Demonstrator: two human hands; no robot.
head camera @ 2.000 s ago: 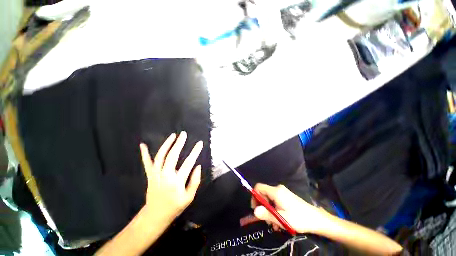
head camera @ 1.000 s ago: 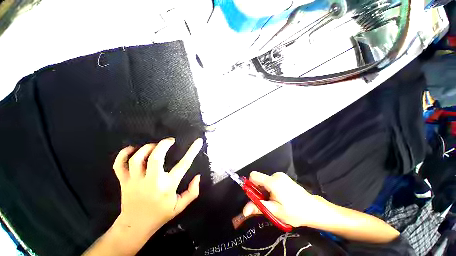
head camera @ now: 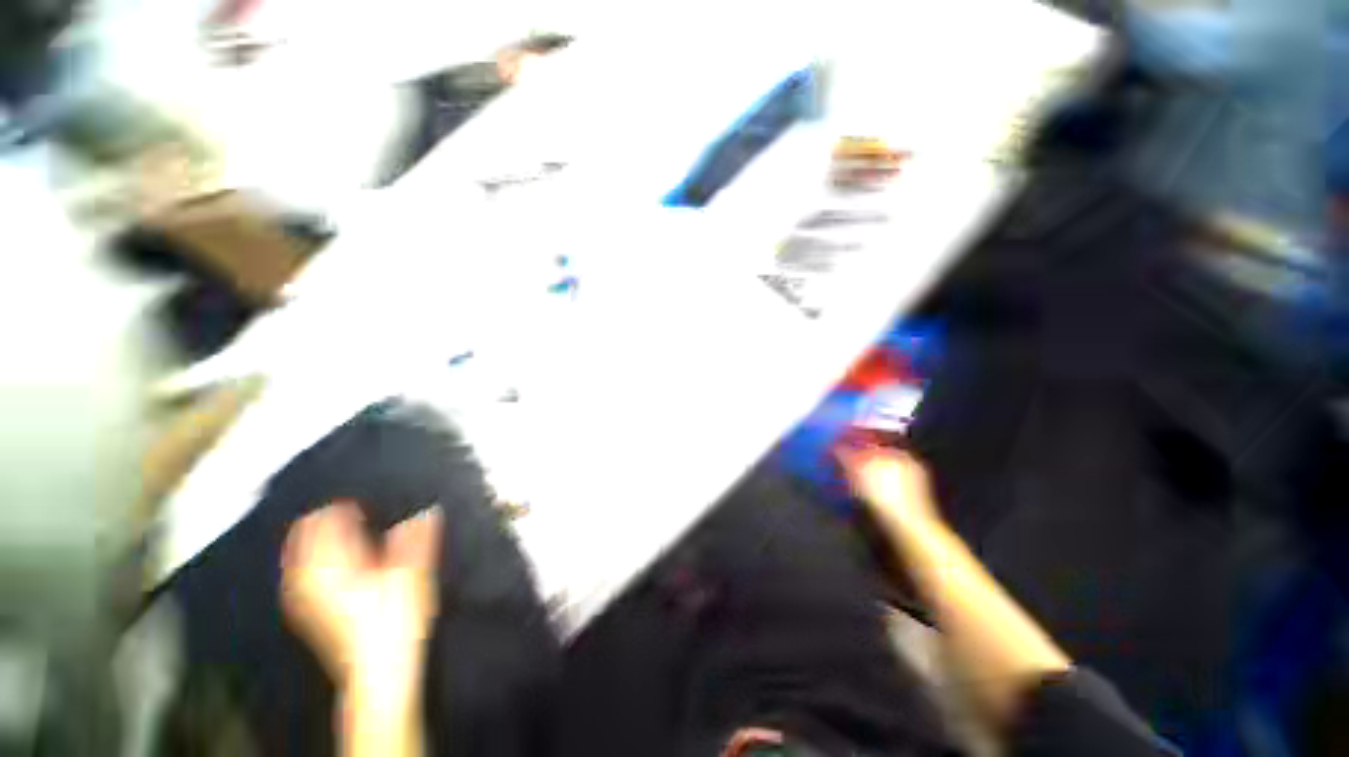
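The frame is strongly blurred. A black fabric panel (head camera: 400,466) lies on the left part of the white table (head camera: 636,399). My left hand (head camera: 360,569) is over this cloth with its fingers apart and nothing seen in it. My right hand (head camera: 885,470) is out at the table's right edge, at a blue basket (head camera: 818,448). Red scissors (head camera: 876,370) show as a blurred red shape just beyond its fingers. Whether the fingers still hold them cannot be told.
A blue object (head camera: 747,136) and a blurred grey and orange item (head camera: 836,222) are on the far part of the table. A brown block-like thing (head camera: 237,244) is at the left. Dark cloth (head camera: 1139,429) fills the right side.
My right hand has moved right with the scissors, from the cloth's edge to the blue basket. My left hand's fingers have shifted on the cloth. The view has swung and blurred.
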